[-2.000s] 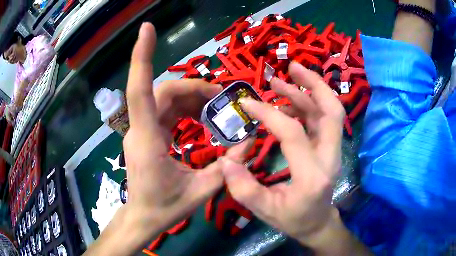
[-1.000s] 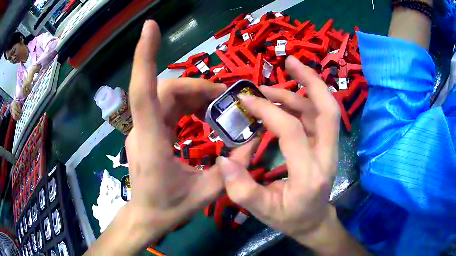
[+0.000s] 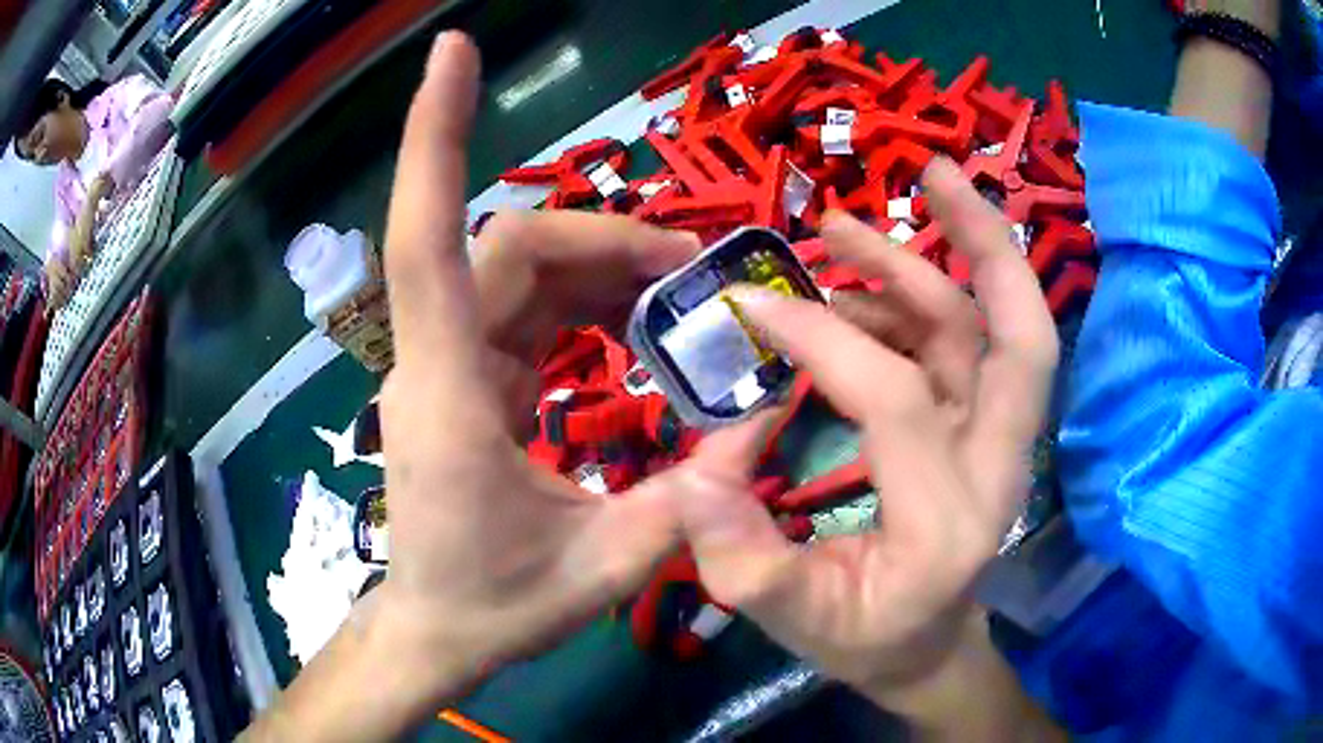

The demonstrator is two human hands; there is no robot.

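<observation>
An open watch case (image 3: pixel 707 349) shows a silver battery and yellow flex inside a rounded silver rim. My left hand (image 3: pixel 501 392) holds the case by its edges between thumb and curled fingers, with one finger pointing up. My right hand (image 3: pixel 900 436) is at the case's right side. Its index fingertip touches the yellow flex inside. Its thumb is beside my left thumb below the case. Whether the right fingers also grip anything small cannot be seen.
A heap of red spring clamps (image 3: pixel 856 124) lies behind and under my hands. A bottle (image 3: pixel 341 283), crumpled white wipes (image 3: pixel 312 566), a black foam tray (image 3: pixel 182 581) and a red tray (image 3: pixel 95 436) are at left. A blue sleeve (image 3: pixel 1175 334) is at right; a person in pink (image 3: pixel 124 124) sits upper left.
Both hands and the case have shifted slightly right in the view. The right middle and ring fingers have spread more. The index fingertip stays at the flex.
</observation>
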